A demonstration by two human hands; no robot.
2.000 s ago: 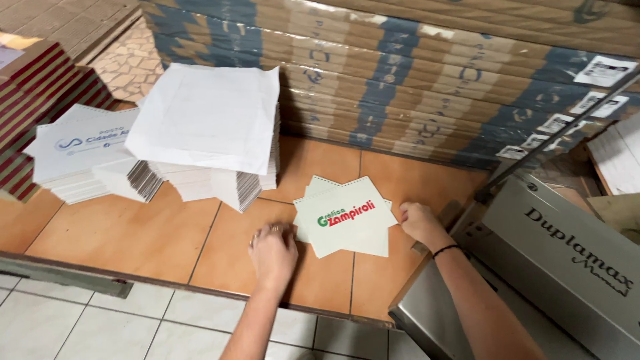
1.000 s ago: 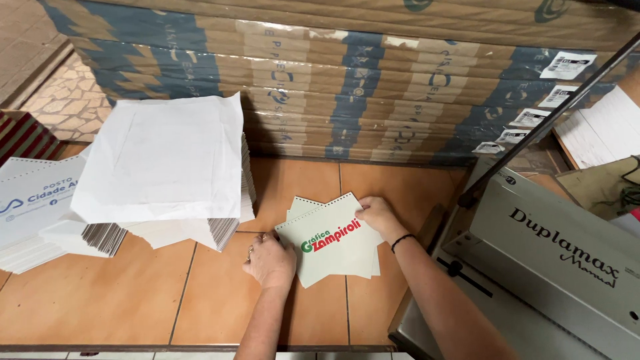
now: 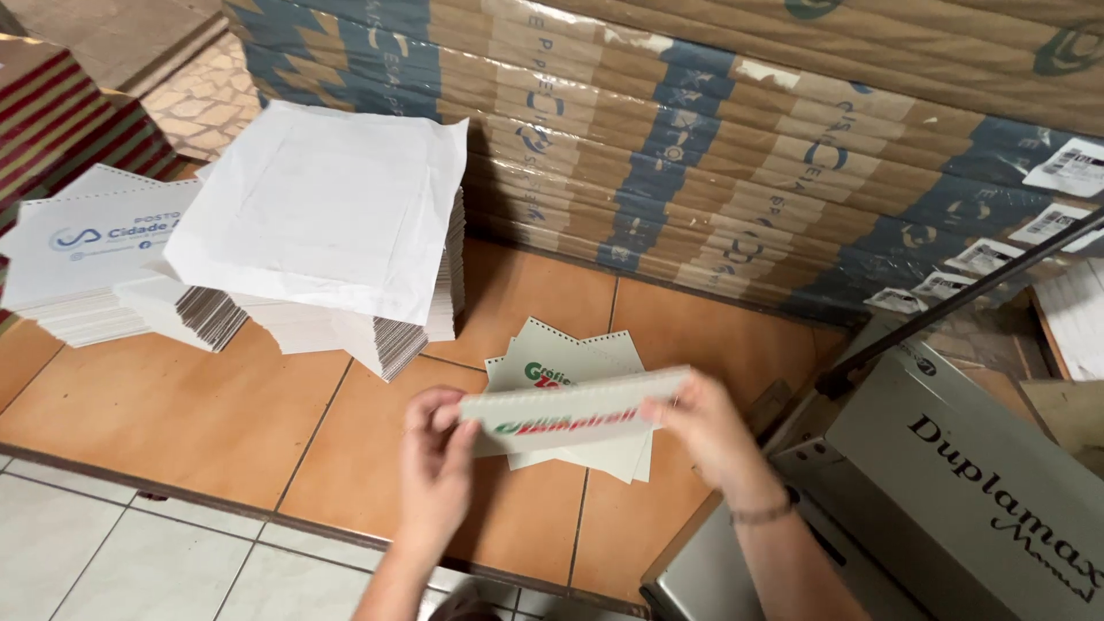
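Held up between both hands is a small stack of printed, hole-punched sheets (image 3: 565,414), tilted and a little blurred. My left hand (image 3: 438,461) pinches its left end between thumb and fingers. At the right end my right hand (image 3: 703,431), with a dark band on the wrist, grips the same stack. Below it a second pile of pale printed sheets (image 3: 604,461) lies fanned at angles on the orange tiled counter, partly covered by the held stack; rows of punched holes show along its upper edges.
Tall paper piles stand at the left, one under a white cover sheet (image 3: 328,207), one with blue print (image 3: 95,241). Plastic-wrapped flat cardboard (image 3: 673,147) forms a wall behind. A grey Duplamax machine (image 3: 966,440) stands at the right. The counter edge (image 3: 345,535) runs along the front.
Both hands have lifted part of the printed sheets off the pile, which lay flat on the counter between them before. The rest of the pile is still on the tiles.
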